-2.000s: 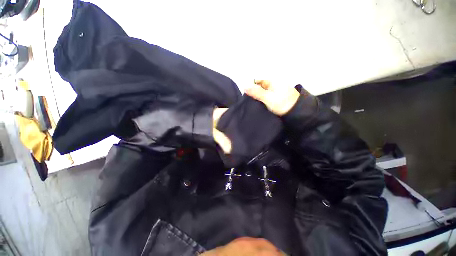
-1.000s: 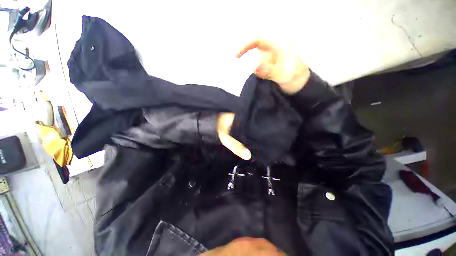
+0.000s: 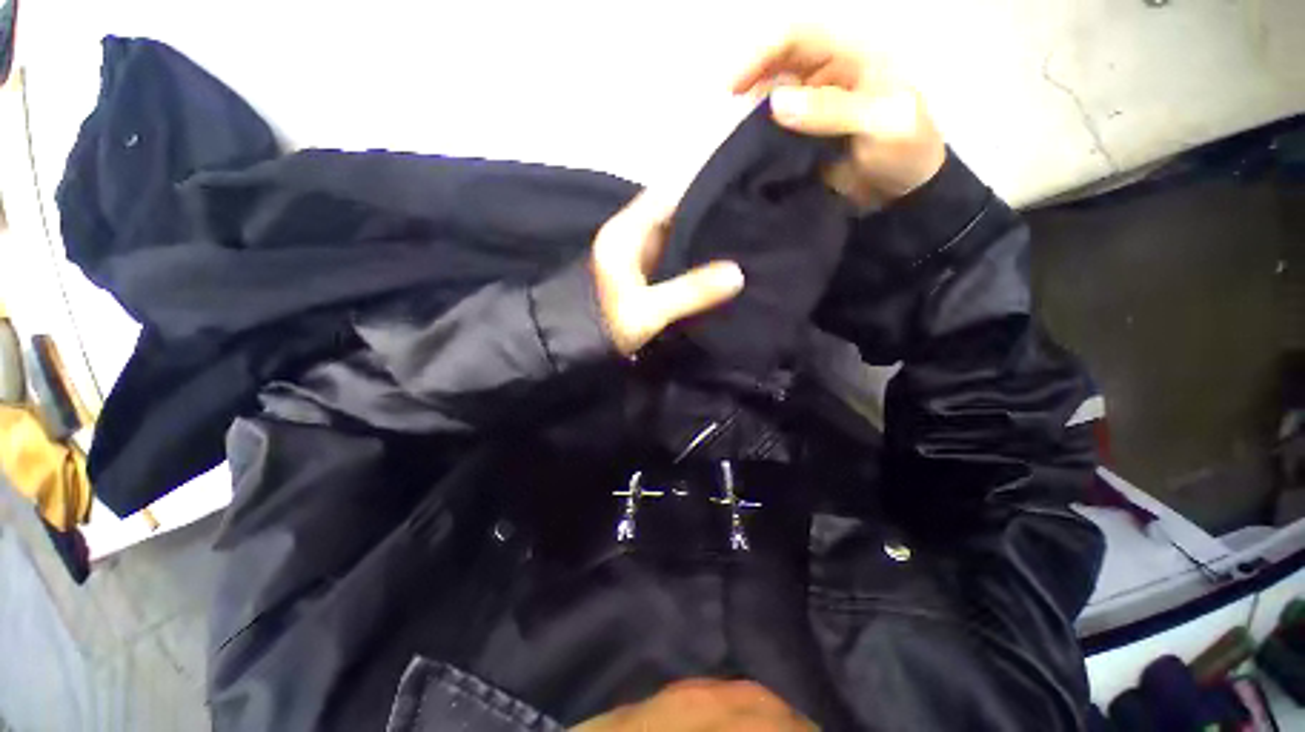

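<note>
A black cloth garment [image 3: 415, 215] lies over the white table at the left, and its end is raised in front of my chest. My left hand [image 3: 651, 279] holds this end from the left, with the thumb lying on top of the cloth. My right hand [image 3: 859, 122] grips the top edge of the same end between thumb and fingers. Some of the left fingers are hidden behind the cloth. No needle or thread can be made out.
The white table [image 3: 544, 72] spans the top. A yellow object [image 3: 43, 465] is at its left edge. At the lower right, a white surface [image 3: 1145, 572] holds a dark red-handled tool [image 3: 1123, 501], with dark and coloured spools [image 3: 1166, 696] below. The floor [image 3: 1174, 315] is dark.
My right hand was raised off the cloth with fingers spread and now pinches its top edge. My left hand has moved up. The cloth end is lifted higher. The view has shifted.
</note>
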